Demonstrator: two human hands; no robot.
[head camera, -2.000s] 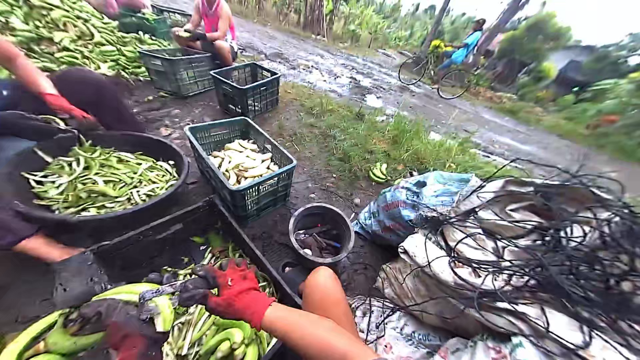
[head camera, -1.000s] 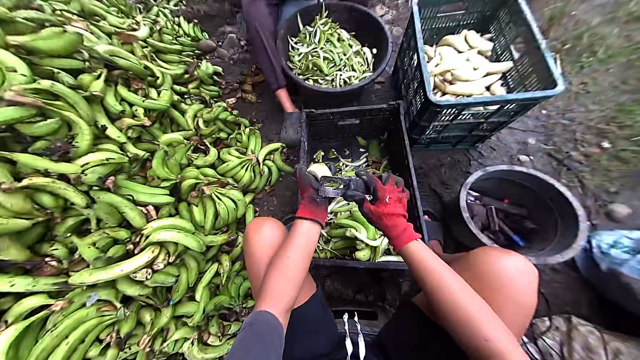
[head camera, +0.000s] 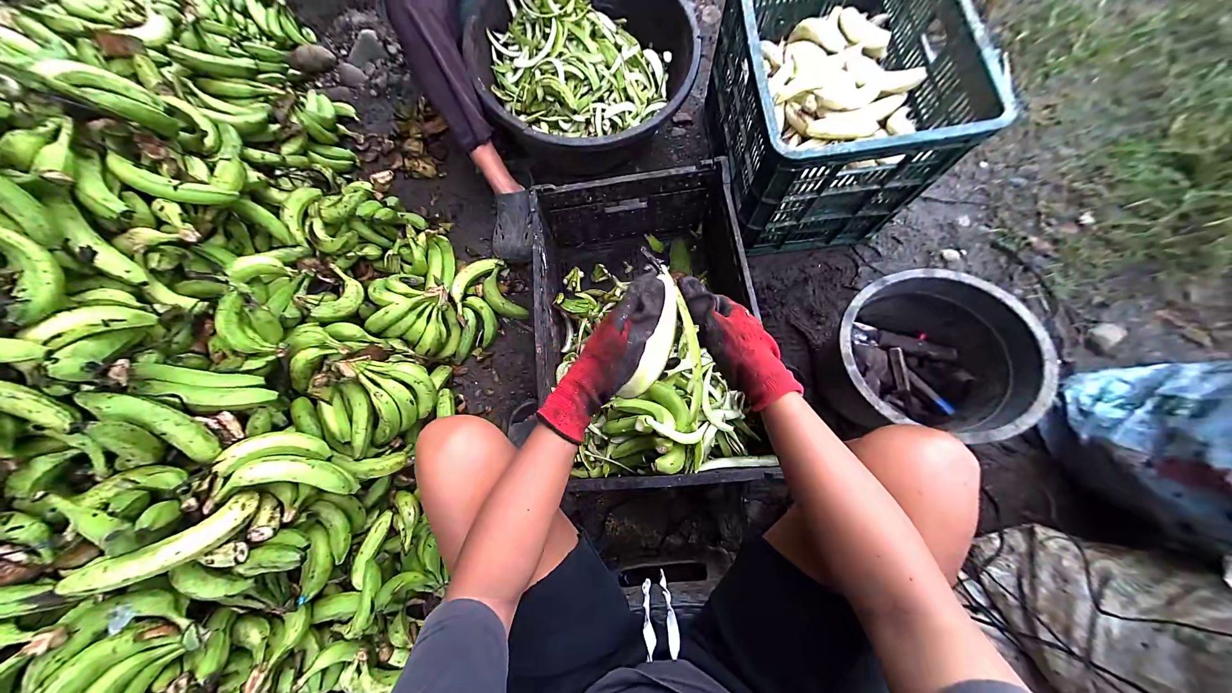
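Both my hands wear red and black gloves over a black plastic crate (head camera: 635, 207). My left hand (head camera: 616, 346) is closed around a pale, mostly peeled plantain (head camera: 655, 342), which stands tilted with its tip up. My right hand (head camera: 736, 342) is close beside it at the upper end, its fingers on a long green strip of peel (head camera: 690, 337) that hangs down. Whether a tool is in my right hand is hidden. Under the hands, green plantains (head camera: 669, 399) and loose peels (head camera: 717, 423) lie in the crate.
A large heap of green plantains (head camera: 192, 385) covers the left. Ahead are a tub of peels (head camera: 674, 91) and a green crate (head camera: 905, 135) with peeled plantains. A grey bucket (head camera: 1039, 356) holds tools at right. Another person's foot (head camera: 513, 226) is beside the black crate.
One second ago a dark-handled tool was between my hands; now a long peeled plantain shows upright there, with a strip of peel hanging. The view swung down and left since the oldest frame.
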